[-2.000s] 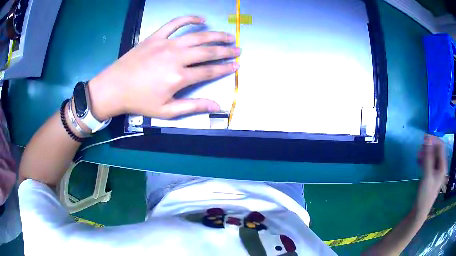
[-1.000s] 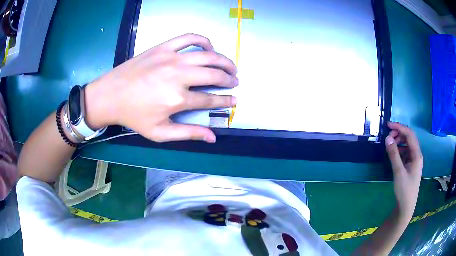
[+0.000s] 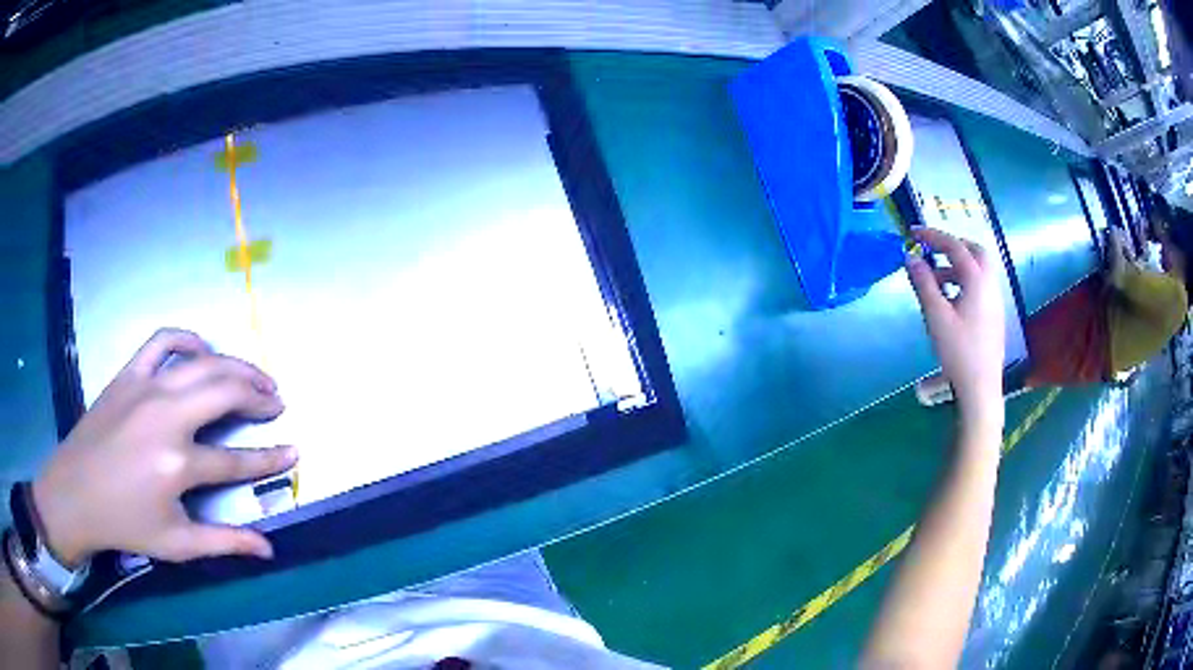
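Observation:
The display lid (image 3: 419, 288), silvery with a wide black border, lies on the green work surface at the left. A thin orange cable (image 3: 237, 196) runs down its face under two yellow tape pieces (image 3: 247, 254). My left hand (image 3: 183, 445) rests on the lid's lower left, fingers spread, fingertips by the cable; a small dark and silver connector (image 3: 274, 487) shows between thumb and forefinger. My right hand (image 3: 962, 301) is at the front of the blue tape dispenser (image 3: 798, 170), its fingertips pinching the yellow tape end below the pale roll (image 3: 898, 141).
Another lid (image 3: 939, 164) lies beyond the dispenser, partly hidden by it and my right hand. A ribbed pale rail (image 3: 458, 32) edges the back. A person in a red and yellow top (image 3: 1106, 321) is at the far right. A thin white wire (image 3: 115, 580) leaves the lid's lower left corner.
The view has swung right, bringing the dispenser fully in. My right hand has moved from the lid's right edge to the tape. My left hand stays on the lid.

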